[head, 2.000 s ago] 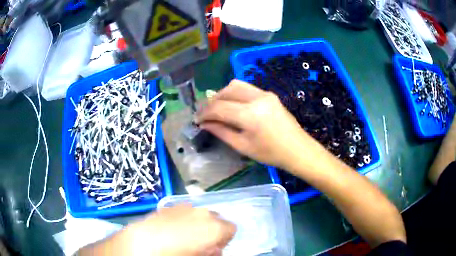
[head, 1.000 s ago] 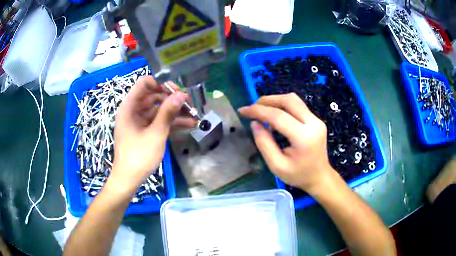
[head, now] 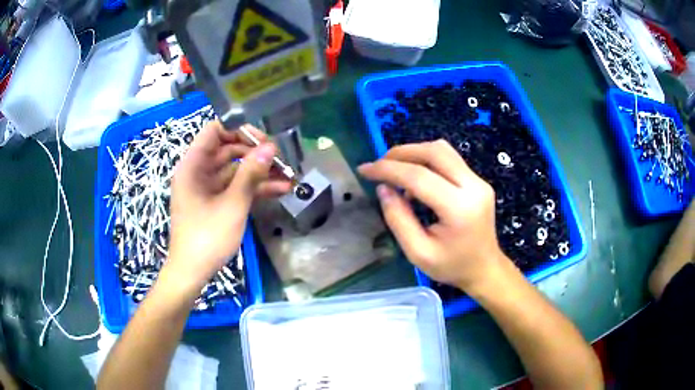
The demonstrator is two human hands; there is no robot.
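Note:
My left hand (head: 217,190) holds a thin white pin (head: 267,151) between thumb and fingers, tilted down to the right. The pin's lower end is at a black ring (head: 303,190) on top of the small grey metal block (head: 311,207). The press ram (head: 289,145) stands just behind the ring. The block stands on a flat metal base plate (head: 328,255). My right hand (head: 442,213) is right of the block with thumb and fingers apart; no part shows in it. It partly covers the tray of black rings.
A blue tray of pins (head: 107,251) is at left, a blue tray of black rings (head: 575,221) at right. A clear box (head: 434,335) is nearest me. The press head (head: 259,53) is above. Another person's arm (head: 674,236) is at the right edge beside a smaller blue tray (head: 648,206).
Two seconds ago my right hand was at the block and my left over the clear box. Now my left holds a pin at the ring and my right is drawn back. Since one second ago, little has changed.

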